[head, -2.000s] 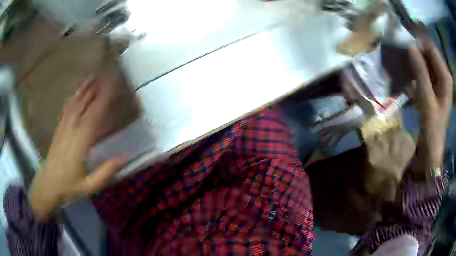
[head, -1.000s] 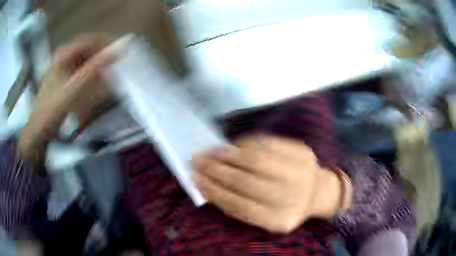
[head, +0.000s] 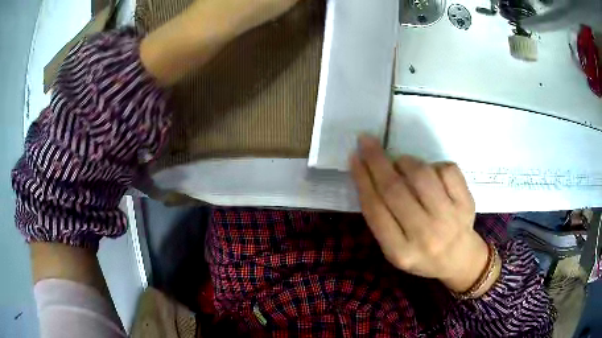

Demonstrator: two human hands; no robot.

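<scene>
A brown ribbed garment panel (head: 247, 99) lies on the left of the white machine table. A long white-backed band (head: 356, 79) lies along the panel's right edge, running up out of the picture. My right hand (head: 419, 214) rests at the band's lower right corner, index fingertip on it; whether the fingers pinch it I cannot tell. My left forearm (head: 211, 36) reaches over the panel to the top edge, and my left hand is cut off by the picture's edge.
A pale ribbed block (head: 523, 47) sits below dark machine parts at the upper right. Red-handled snips (head: 587, 59) lie at the far right. A tan strip (head: 76, 43) is at upper left. Ruler marks (head: 528, 177) run along the front edge. Brown cloth hangs at lower right.
The white-backed band, earlier held tilted between both hands, now lies on the panel's right edge. The view has shifted to the table. My left hand has moved up out of view.
</scene>
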